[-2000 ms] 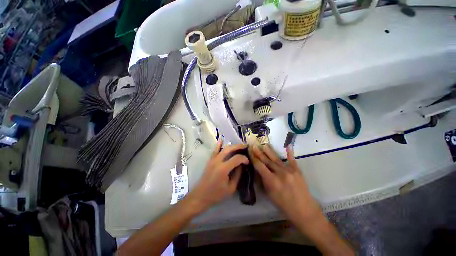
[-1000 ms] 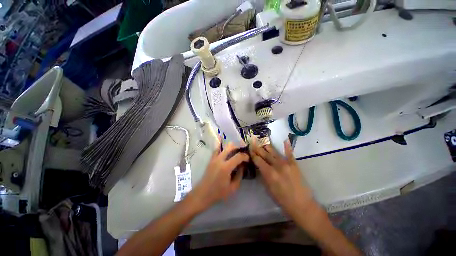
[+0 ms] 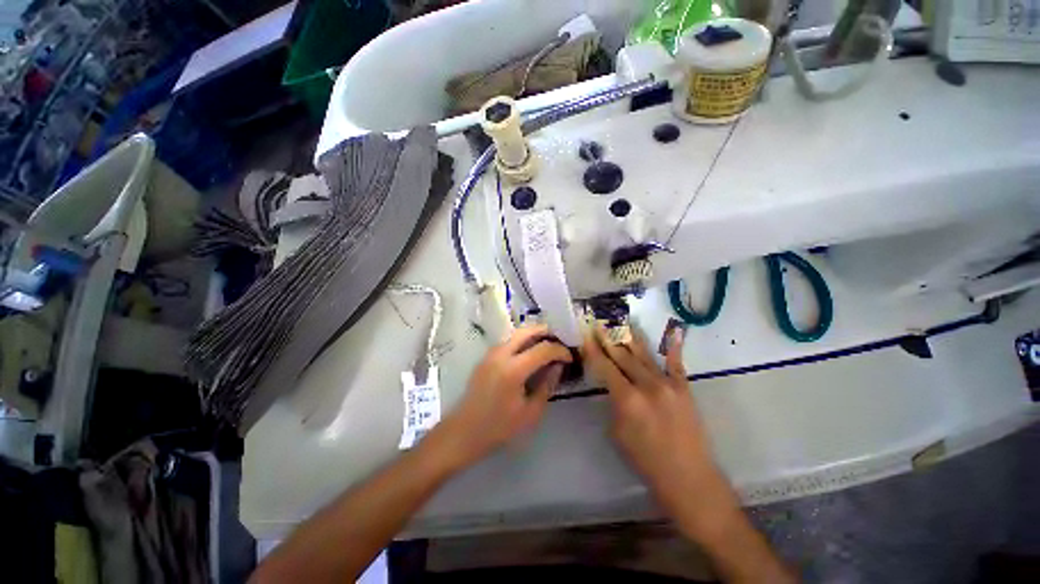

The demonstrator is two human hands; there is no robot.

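A short dark end of a waistband piece (image 3: 570,367) shows between my hands at the needle area (image 3: 607,317) of the white sewing machine (image 3: 821,160). My left hand (image 3: 502,388) has thumb and fingers curled on the piece's left side, partly hiding it. My right hand (image 3: 650,399) lies flatter, its fingertips beside the needle area and pressing at the piece's right edge. A pale curved strip (image 3: 547,274) runs down the machine head's left end to my left fingertips. The needle tip is hidden.
A fanned waistband bundle (image 3: 331,268) lies at left, with a white bundle ticket (image 3: 421,407) on a string beside it. Green-handled scissors (image 3: 801,299) lie under the machine arm. A small dark block (image 3: 672,334) is by my right fingers. The thread spool (image 3: 722,74) stands on top.
The dark piece that stuck out well below my hands has drawn in toward the needle area, leaving a short end. Both hands stay close to the needle. The whole view has shifted slightly.
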